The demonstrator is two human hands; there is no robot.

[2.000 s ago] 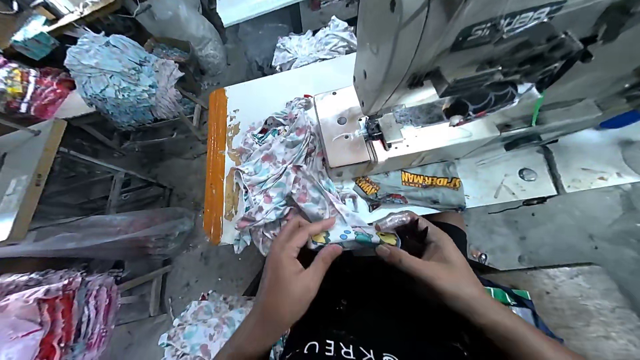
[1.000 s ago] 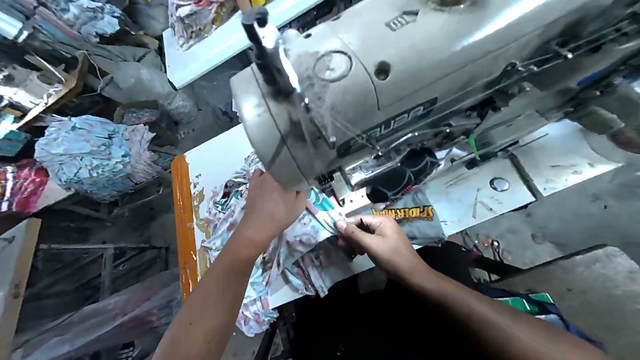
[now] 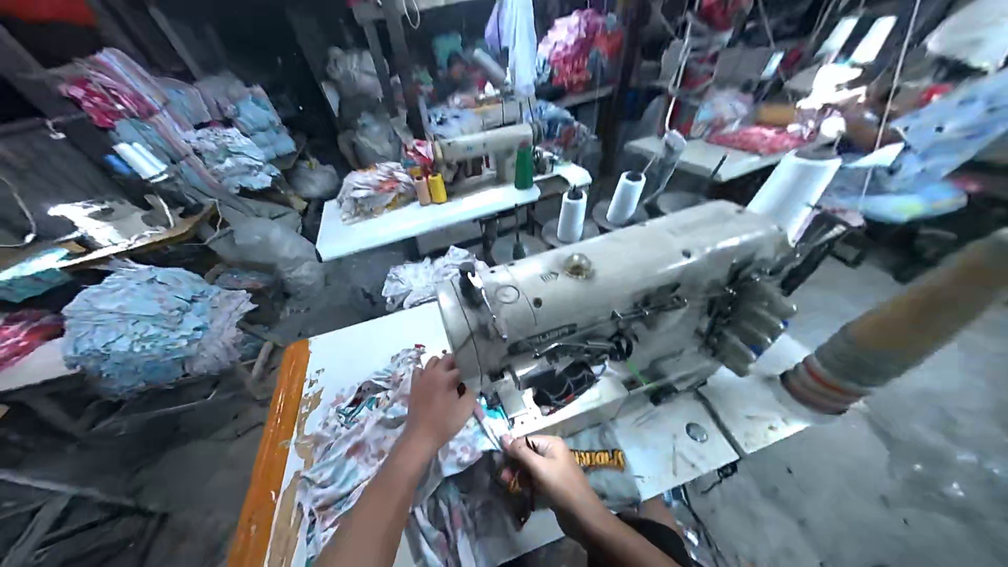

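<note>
An industrial sewing machine (image 3: 622, 283) stands on a white table with a worn orange edge (image 3: 272, 449). My left hand (image 3: 441, 398) lies on patterned white fabric (image 3: 362, 465) just left of the needle area; its fingertips are partly hidden by the machine head. My right hand (image 3: 547, 465) pinches the fabric's edge between thumb and finger, in front of the presser foot. Between the hands, a narrow strip of the cloth runs toward the foot. More of the fabric is bunched along the table's left side and hangs over the front. A grey printed cloth (image 3: 606, 465) lies right of my right hand.
White thread cones (image 3: 572, 214) stand behind the machine. A big bundle of light blue fabric pieces (image 3: 150, 327) sits at the left. Another sewing machine (image 3: 488, 150) is on a white table at the back. A wrapped pole (image 3: 890, 331) slants in at the right.
Two seconds ago both hands held the patterned cloth in front of the machine; now it is at the needle area, with my left hand beside the machine head. The view has tilted up.
</note>
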